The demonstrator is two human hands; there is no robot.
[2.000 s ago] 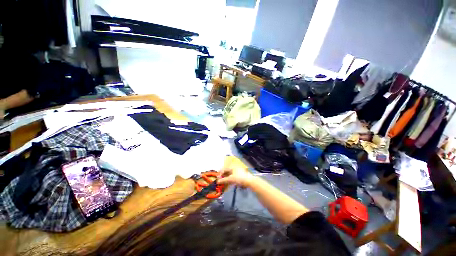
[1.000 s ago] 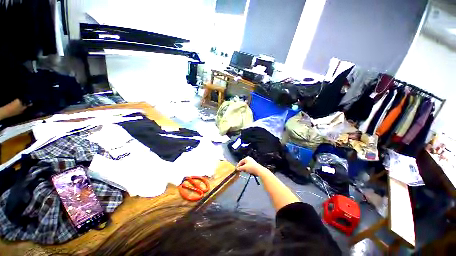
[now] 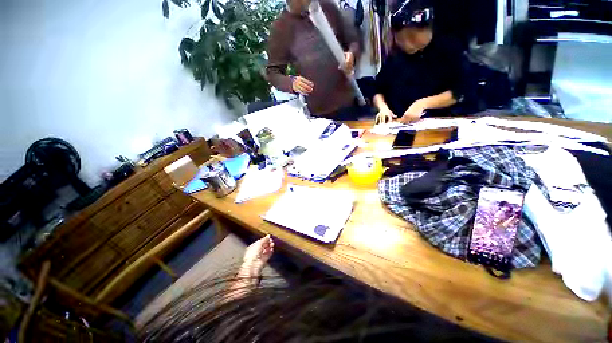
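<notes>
My left hand (image 3: 257,254) is small and blurred beside the near edge of the orange-brown table (image 3: 402,295). Its fingers look drawn together; whether they hold anything cannot be told. Dark hair at the bottom covers the forearm. My right hand is out of view. No cord can be made out. A white notebook (image 3: 312,211) lies on the table beyond the hand. A smartphone with a pinkish picture (image 3: 496,224) lies on the crumpled plaid garment (image 3: 429,214), with a white garment (image 3: 567,228) at its right.
A yellow round thing (image 3: 365,170) and papers (image 3: 322,151) are mid-table. A metal cup (image 3: 219,181) stands at the left end. A person in black (image 3: 429,74) has both hands on white strips across the table. A person in brown (image 3: 315,60) holds a long white roll. Wooden furniture is at left.
The view has swung far left. My right hand, earlier pinching a stretched dark strap, and the orange scissors have left the picture. My left hand and the two people now show.
</notes>
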